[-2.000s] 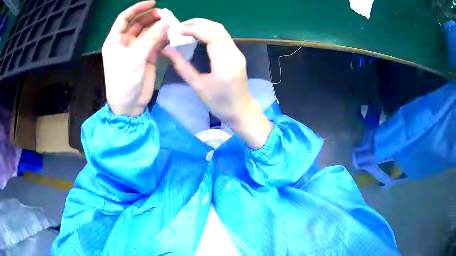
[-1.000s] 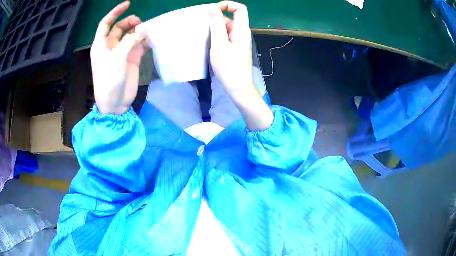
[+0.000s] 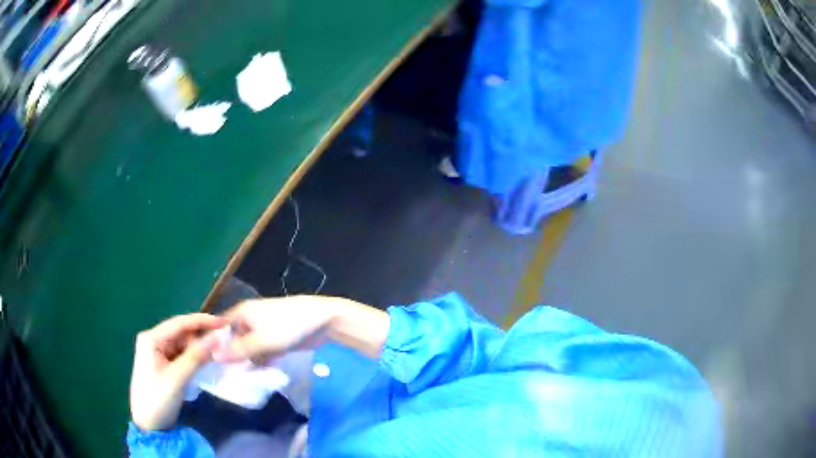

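Note:
A white wiping cloth [image 3: 240, 385] hangs crumpled between my two hands at the lower left, just off the bench edge. My left hand [image 3: 170, 362] pinches its upper end with thumb and fingers. My right hand [image 3: 268, 329] holds the same end, its fingertips close to or touching the left ones. The picture is blurred here, and the fingertips partly hide the cloth. No watch unit shows in either hand.
A squat white bottle [image 3: 168, 88] with a yellowish label stands on the green bench mat [image 3: 161, 215]. A crumpled wipe [image 3: 204, 118] and a flat wipe [image 3: 264, 81] lie near it. A person in a blue smock [image 3: 550, 80] sits on a blue stool [image 3: 523, 207]. A thin cord hangs below the bench edge.
The view has swung to the right, bringing the bottle and wipes into sight and losing the dark tray. The cloth, stretched out one second ago, is now bunched, with my hands closer together.

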